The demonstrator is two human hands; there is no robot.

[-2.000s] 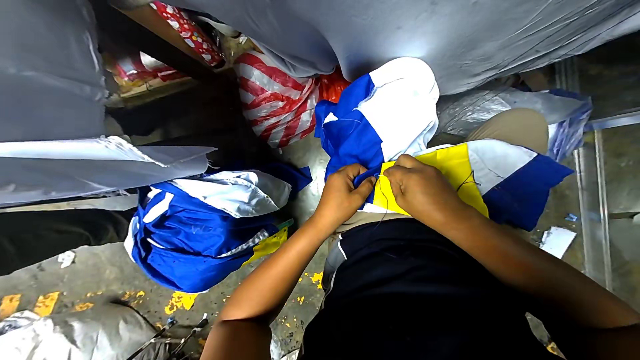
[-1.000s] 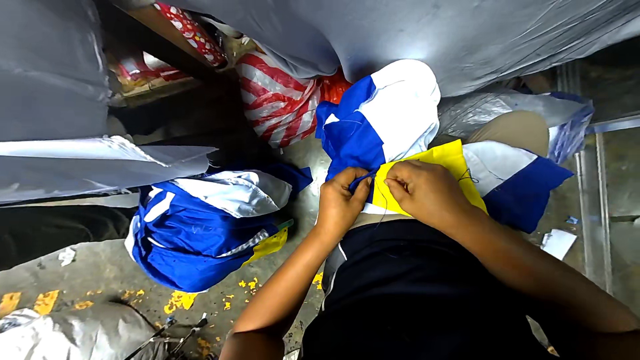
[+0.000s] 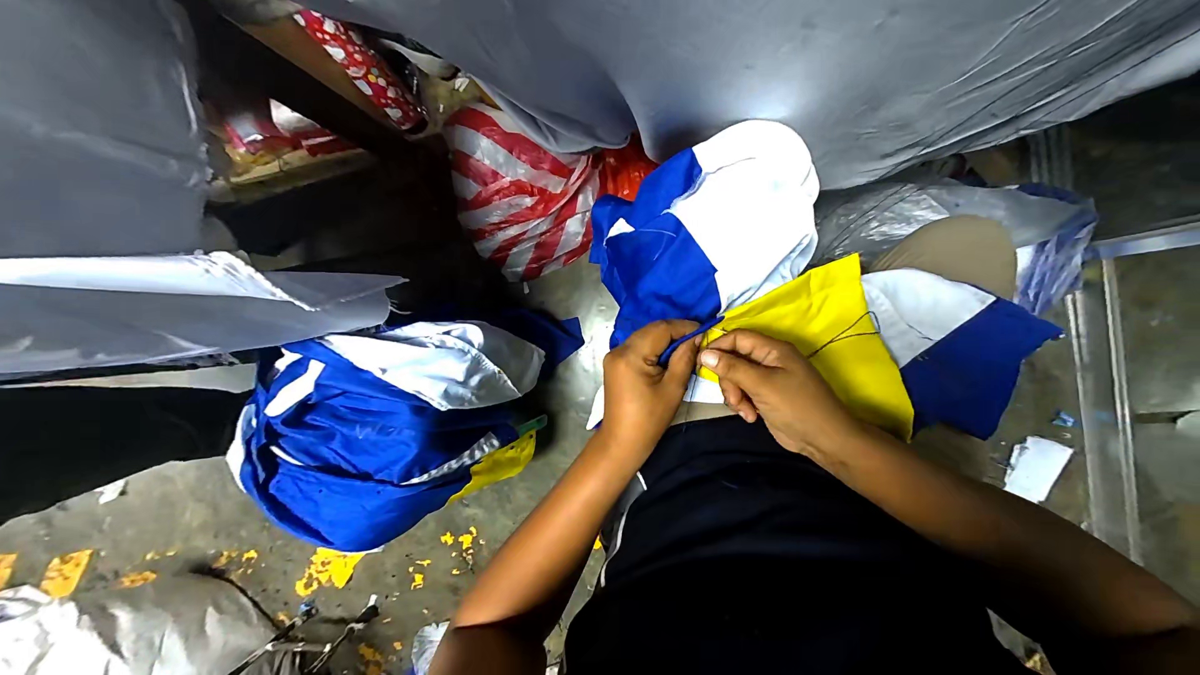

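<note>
Across my lap lies a sewn fabric piece with blue [image 3: 661,272], white [image 3: 755,206] and yellow [image 3: 816,323] panels. My left hand [image 3: 652,370] pinches a folded blue edge of it between thumb and fingers, where blue meets yellow. Close beside it on the right, my right hand [image 3: 750,370] has thumb and forefinger pressed together at the edge of the yellow panel; a needle is too small to make out. Dark thread [image 3: 844,337] runs loose over the yellow panel. Another white and blue part [image 3: 970,366] of fabric hangs to the right.
A bundle of blue and white fabric [image 3: 375,450] sits on the floor at left. Behind are a red-and-white striped plastic bag [image 3: 525,187] and grey hanging cloth [image 3: 750,66]. Clear plastic wrapping [image 3: 909,211] lies right of my lap, and a pale sack [image 3: 159,623] at lower left.
My right hand has come slightly away from the yellow fabric's surface, its fingers more turned toward the left hand. My left hand stays at the blue edge.
</note>
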